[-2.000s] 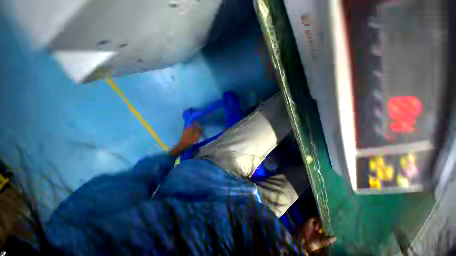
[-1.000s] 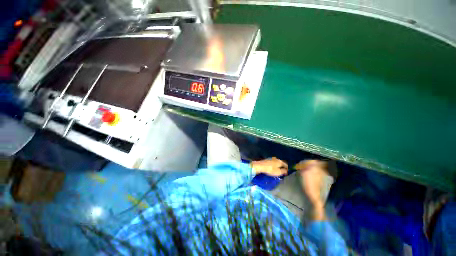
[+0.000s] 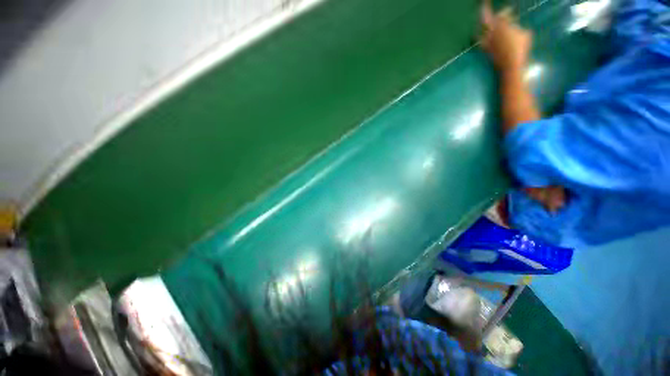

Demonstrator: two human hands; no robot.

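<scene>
The green-topped bench (image 3: 294, 176) runs diagonally across the view, with bright light spots on its surface. My blue sleeve (image 3: 419, 345) shows at the bottom edge, partly behind dark hair strands. A blurred brownish shape beside it, over a small side table, may be my right hand; its fingers and any hold cannot be made out. My left hand is not in view. A blurred white body, perhaps the scale (image 3: 158, 316), is cut off at the lower left.
Another person in a blue smock (image 3: 602, 147) is at the upper right, one bare hand over the bench. A bright blue stool or bag (image 3: 507, 246) is below. The green side table (image 3: 544, 330) holds pale items. A grey-white panel (image 3: 132, 66) lines the bench's far side.
The view has swung from the scale and conveyor to the right along the bench. Both my hands, seen over my lap before, have left that place. The other person's arm has come into view.
</scene>
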